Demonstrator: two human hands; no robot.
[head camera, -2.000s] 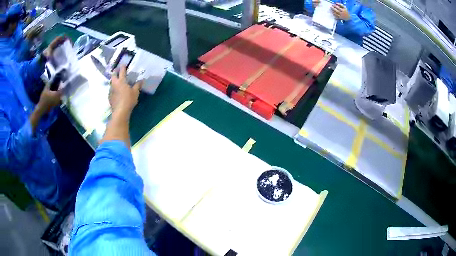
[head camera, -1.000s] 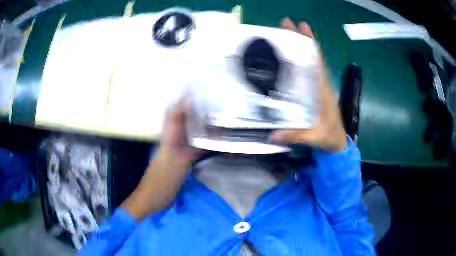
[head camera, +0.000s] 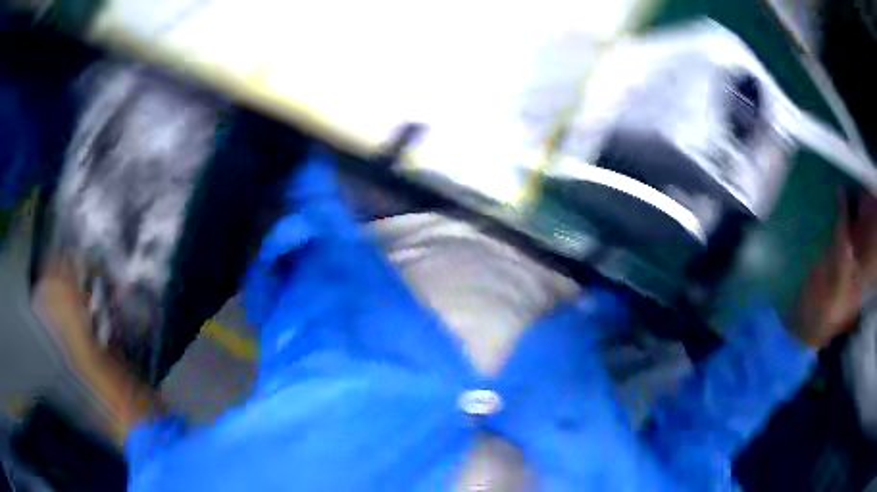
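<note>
A white projector (head camera: 664, 86) stands on the right part of the bench, strongly blurred, with a dark round lens on its right side and a white curved edge at its lower side. My left hand (head camera: 72, 322) is at the far left, at the near edge of a heap of white-grey panels (head camera: 144, 163). Its fingers are blurred, and a grip on a panel cannot be made out. My right hand (head camera: 841, 279) is at the right edge, right of the projector and apart from it, blurred and partly cut off; whether it holds anything cannot be told.
The white sheet (head camera: 365, 67) with yellow tape covers the bench top, with a small dark object (head camera: 409, 135) near its front edge. The dark parts crate (head camera: 197, 231) stands at the left, beside the bench. A white strip (head camera: 832, 144) lies right of the projector.
Both hands have let go of the projector, which now stands on the bench at the right. My left hand has moved left to the crate, my right hand to the right edge. The view has turned.
</note>
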